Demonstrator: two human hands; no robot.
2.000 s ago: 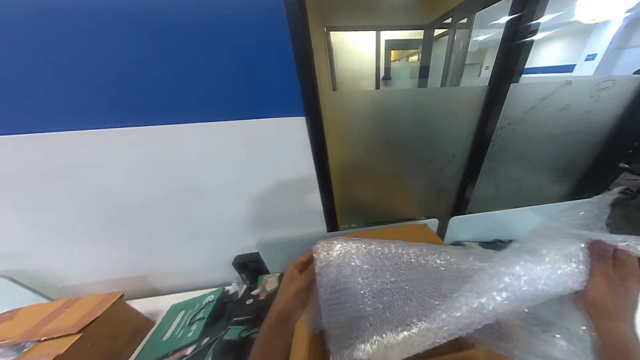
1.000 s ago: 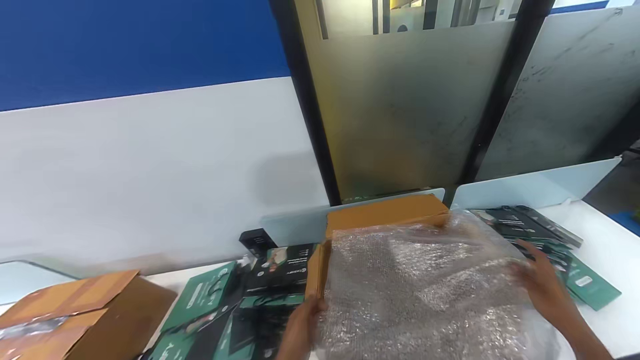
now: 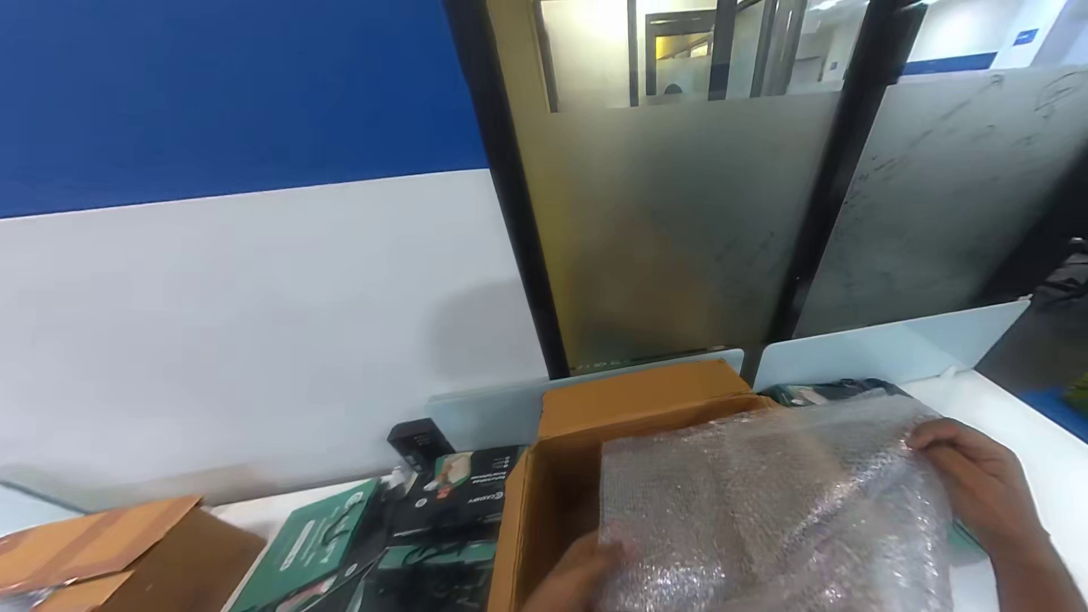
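A sheet of clear bubble wrap [image 3: 765,510] is held between my two hands over an open cardboard box [image 3: 510,527]. My left hand [image 3: 582,571] grips its left edge, low in the view and at the box's mouth. At the upper right, my right hand [image 3: 977,476] pinches the other edge between thumb and fingers. The wrap covers the right part of the box, whose back flap stands up. Part of the dark inside shows at the left; what lies deeper is hidden.
Left of the box lie green and black product packages [image 3: 314,540] and a small black box [image 3: 421,442]. Another cardboard box [image 3: 170,561] is at the far left. More packages [image 3: 833,391] lie behind the wrap on the white table [image 3: 977,399]. Low partition panels [image 3: 892,340] edge the table.
The bubble wrap was bunched up two seconds ago, then spread across the box. Now it has shifted right, and more of the box's inside shows at the left.
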